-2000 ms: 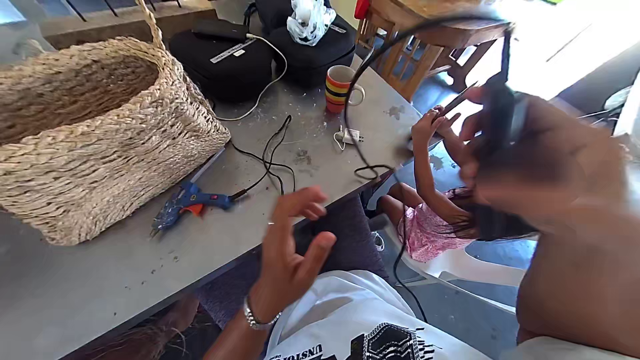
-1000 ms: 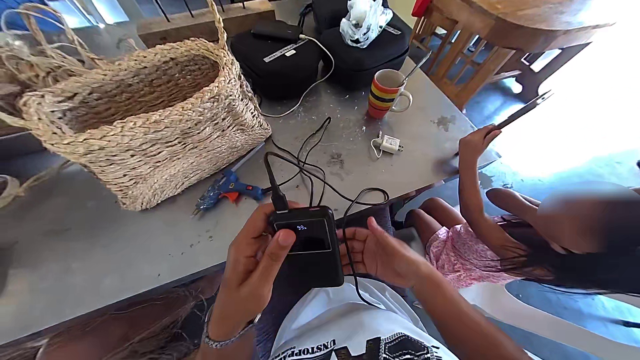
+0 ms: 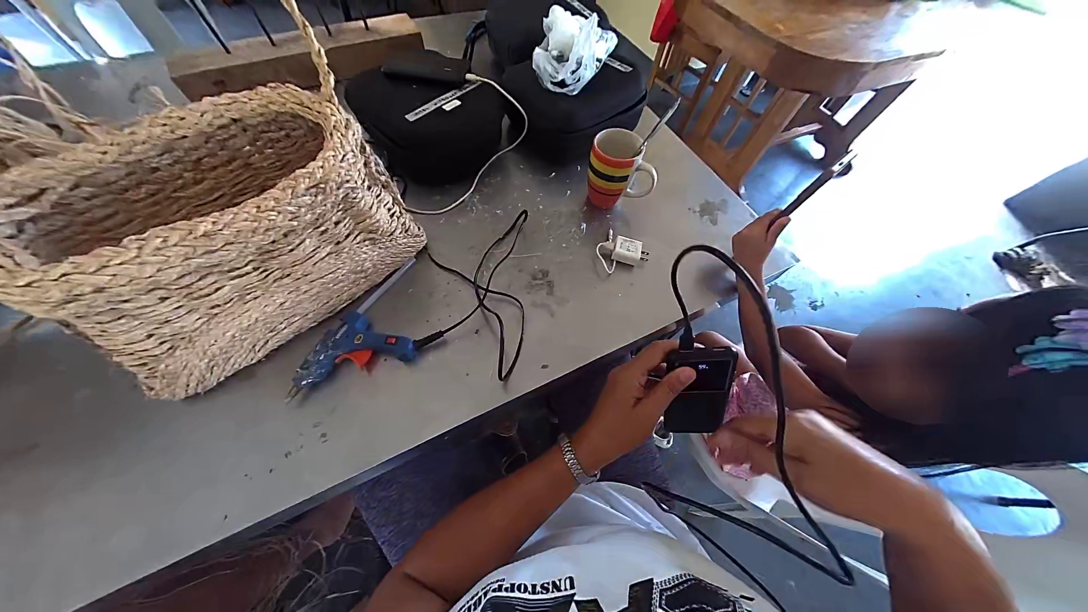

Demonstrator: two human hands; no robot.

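Note:
My left hand [image 3: 629, 399] grips a black power bank [image 3: 699, 391] with a small lit display, held just off the table's front edge. A black cable [image 3: 778, 382] is plugged into its top, arches to the right and loops down over my lap. My right hand [image 3: 765, 446] is blurred beside the power bank's lower right corner; whether it touches the bank or holds the cable is unclear. On the grey table [image 3: 561, 331] lie a blue glue gun [image 3: 353, 344] with an orange trigger and its black cord [image 3: 484, 293], left of my hands.
A woven straw basket [image 3: 255, 280] stands at the left. Farther back are black cases [image 3: 433, 127], a plastic bag [image 3: 574, 51], a striped mug [image 3: 614, 170] with a spoon and a white charger plug [image 3: 629, 251]. A seated person [image 3: 816, 374] at the right holds a dark flat device [image 3: 818, 183].
Two seconds ago my left hand was empty and my right hand held a dark object up. One second ago the power bank was in my left hand, which still holds it. My right hand is now blurred.

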